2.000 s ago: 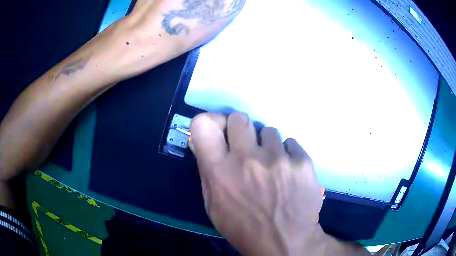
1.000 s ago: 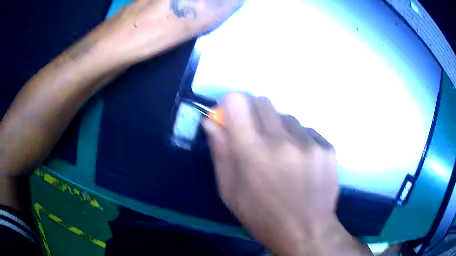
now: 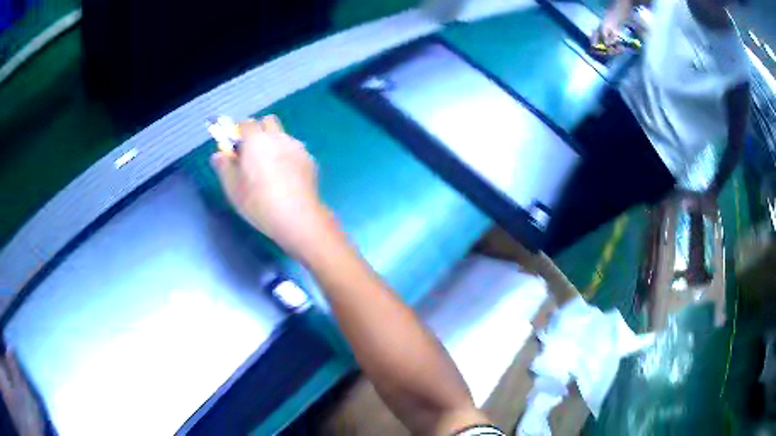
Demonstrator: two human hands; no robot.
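The framed panel (image 3: 128,341), glaring white with a dark rim, lies at the lower left on a black mat (image 3: 264,375). A small bright corner fitting (image 3: 291,294) shows at its near right corner. My right hand (image 3: 268,174) is above the bench beyond the panel, near the ribbed rail, with its fingers closed on a small white and yellowish thing (image 3: 224,132), too blurred to name. At the left edge a blurred, cut-off strip of skin (image 3: 19,396) lies by the panel; my left hand's fingers cannot be made out.
Another framed panel (image 3: 485,119) lies on a black mat further along the green bench (image 3: 374,196). A ribbed pale rail (image 3: 281,85) runs behind. A brown cardboard box (image 3: 562,285) with white film (image 3: 579,349) is below the edge. Another person (image 3: 689,94) stands at upper right.
The view has swung right along the bench. My right hand has left the panel's corner bracket and reached out toward the rail. My left arm has mostly gone out of view.
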